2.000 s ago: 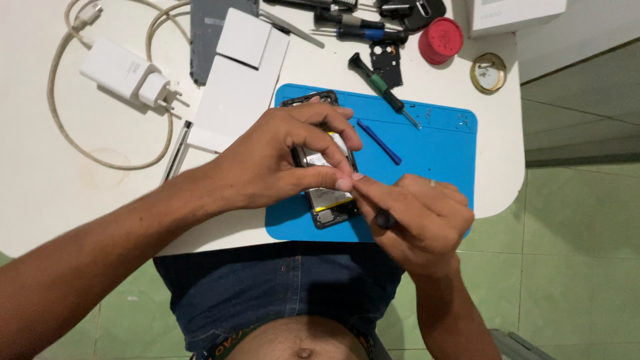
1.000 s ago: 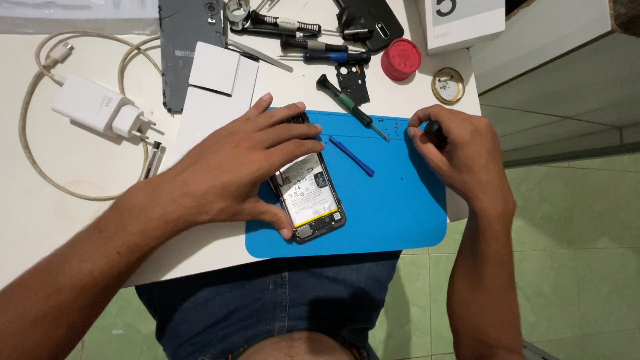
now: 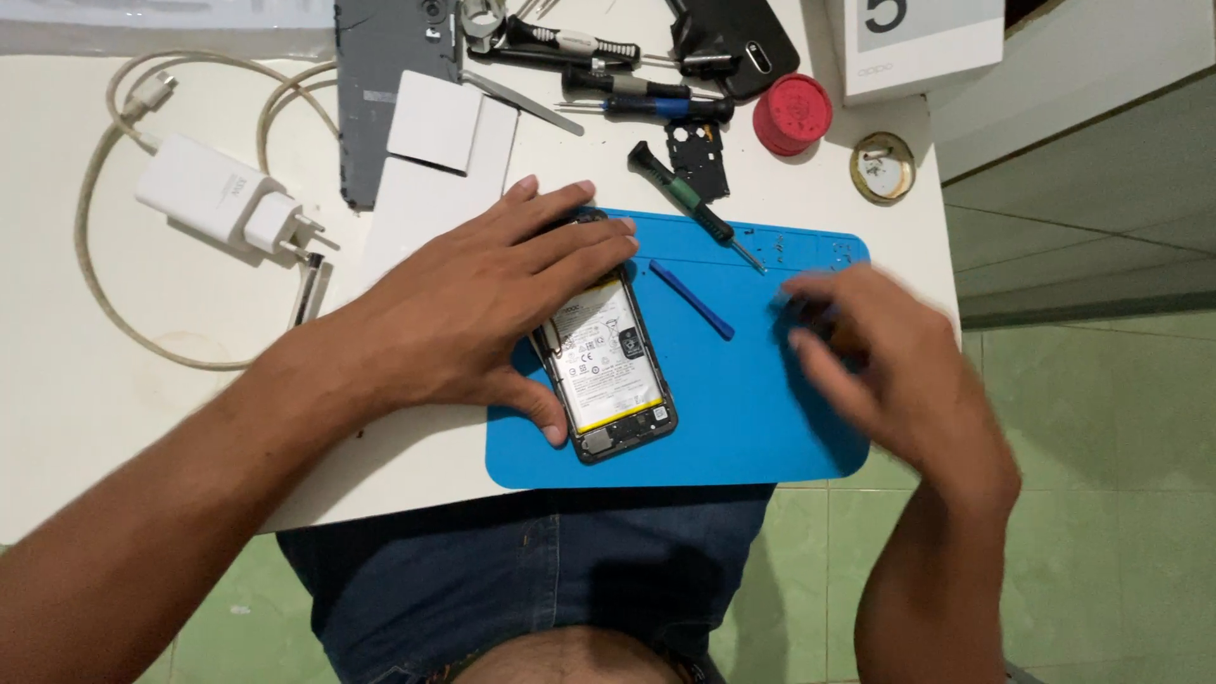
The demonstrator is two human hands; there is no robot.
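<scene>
An opened smartphone (image 3: 608,351), its white battery showing, lies tilted on the blue work mat (image 3: 750,408). My left hand (image 3: 475,304) is spread over its upper part and left edge, fingers across the top and thumb at the lower left side. Over the mat's right side is my right hand (image 3: 874,351), blurred, its fingers curled around something dark that I cannot make out clearly. Between the hands lie a blue plastic pry tool (image 3: 692,300) and a green-and-black screwdriver (image 3: 682,193), whose tip points at small screws (image 3: 778,249) along the mat's upper edge.
Beyond the mat are a black phone part (image 3: 696,160), several screwdrivers (image 3: 655,106), a red round container (image 3: 792,115), a metal lid (image 3: 883,168), metal tweezers (image 3: 522,102) and a white box (image 3: 921,47). At left are a phone back cover (image 3: 380,104), white card (image 3: 435,122) and a charger (image 3: 204,190) with cable.
My right hand has left the phone, where it was two seconds ago, gone to the small screws at the mat's upper right, and come back down slightly. My left hand has spread over the phone.
</scene>
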